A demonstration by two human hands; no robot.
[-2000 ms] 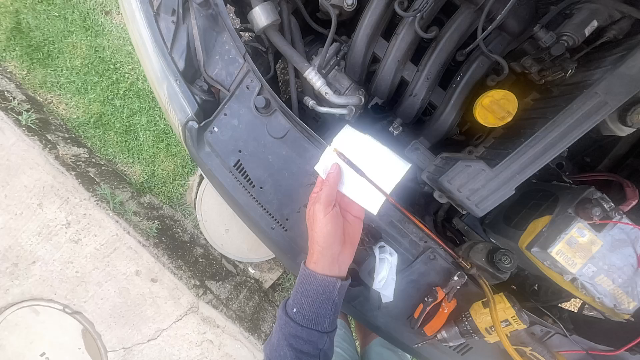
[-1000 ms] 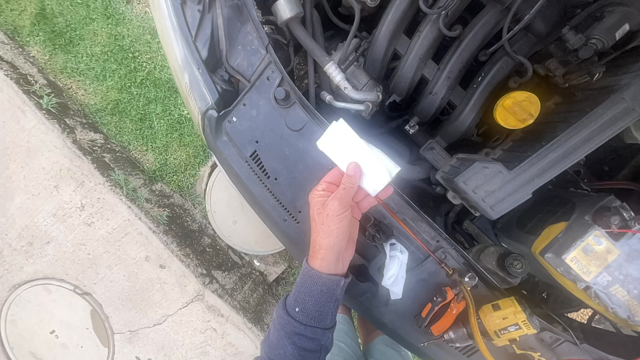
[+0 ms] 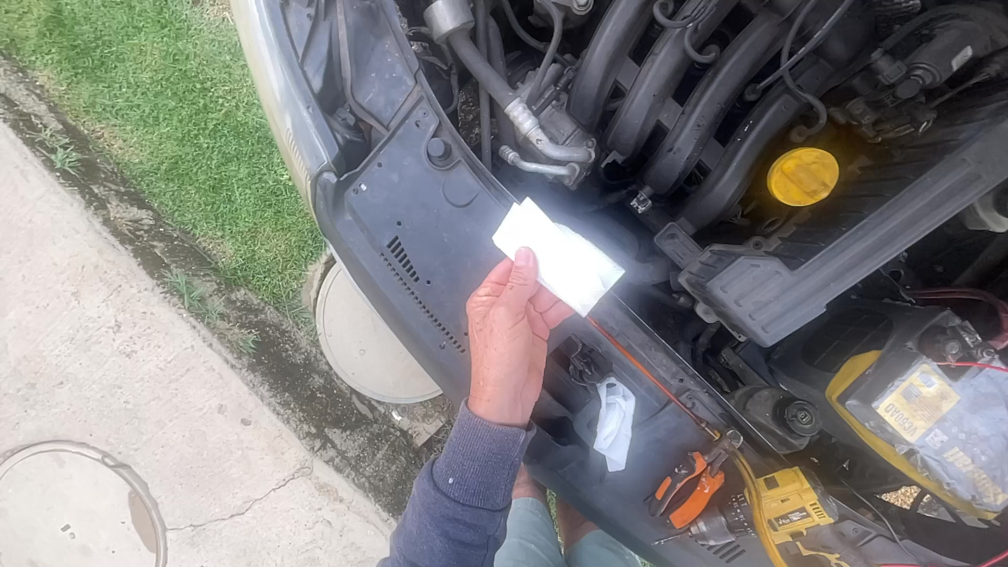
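My left hand [image 3: 510, 339], in a dark blue sleeve, pinches a folded white paper towel [image 3: 561, 256] over the black plastic front panel of an open engine bay. The thumb lies on top of the paper and the fingers curl beneath it. From the paper's lower edge a thin orange-red rod or tube [image 3: 646, 372] slants down right to a brass-coloured end beside the pliers; its upper end is hidden. A crumpled white paper [image 3: 614, 424] rests on the panel. Orange-handled pliers [image 3: 693, 488] and a yellow cordless drill [image 3: 776, 508] lie lower right. My right hand is out of view.
The engine bay holds a yellow oil filler cap [image 3: 803, 176], black intake pipes [image 3: 693, 110] and a car battery [image 3: 937, 425] under clear plastic. A yellowish hose [image 3: 754, 504] crosses the drill. Grass [image 3: 197, 142], concrete [image 3: 118, 315] and round covers [image 3: 370, 346] are at left.
Two seconds ago the dark end of the rod lay across the top of the paper; now that end is out of sight at the paper. My left hand still grips the paper.
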